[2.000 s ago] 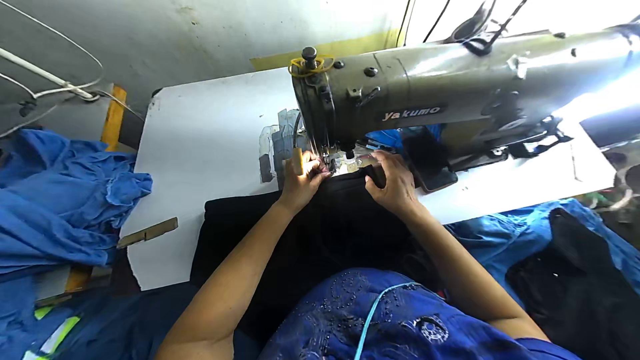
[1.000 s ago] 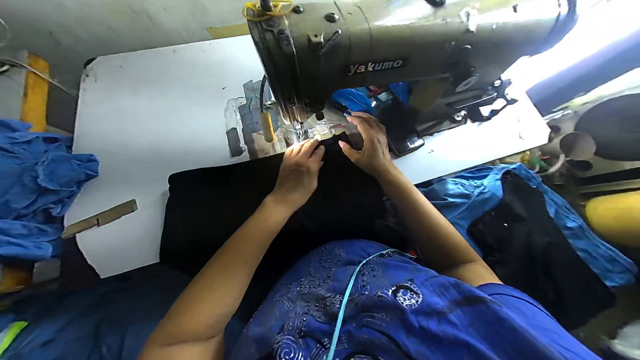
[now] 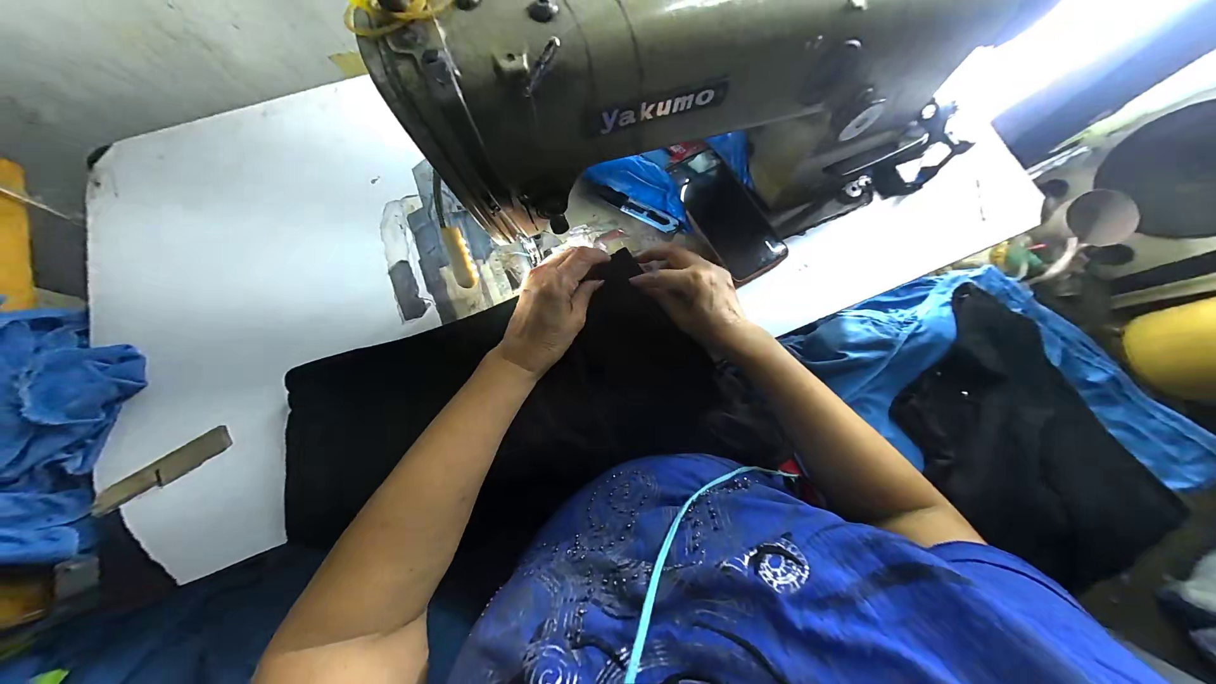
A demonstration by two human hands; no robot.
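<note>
Both my hands are at the far edge of a black cloth (image 3: pixel 399 427), just in front of the needle area of a Yakumo sewing machine (image 3: pixel 608 104). My left hand (image 3: pixel 556 304) pinches the cloth's edge between thumb and fingers, close beside the presser foot. My right hand (image 3: pixel 693 294) grips the same edge a little to the right, with a small dark fold standing up between the two hands. The cloth spreads over the white tabletop and down over my lap. The needle tip is hidden by glare and my left fingers.
A smartphone (image 3: pixel 731 214) and a blue-handled cutter (image 3: pixel 646 211) lie under the machine arm. A wooden strip (image 3: pixel 161 470) is fixed at the left table edge. Blue cloth (image 3: pixel 57 427) is heaped at the left; blue and black pieces (image 3: pixel 1026 418) lie at the right.
The view has moved closer to the machine. My hands stay on the cloth's far edge, which is now lifted into a small fold between them.
</note>
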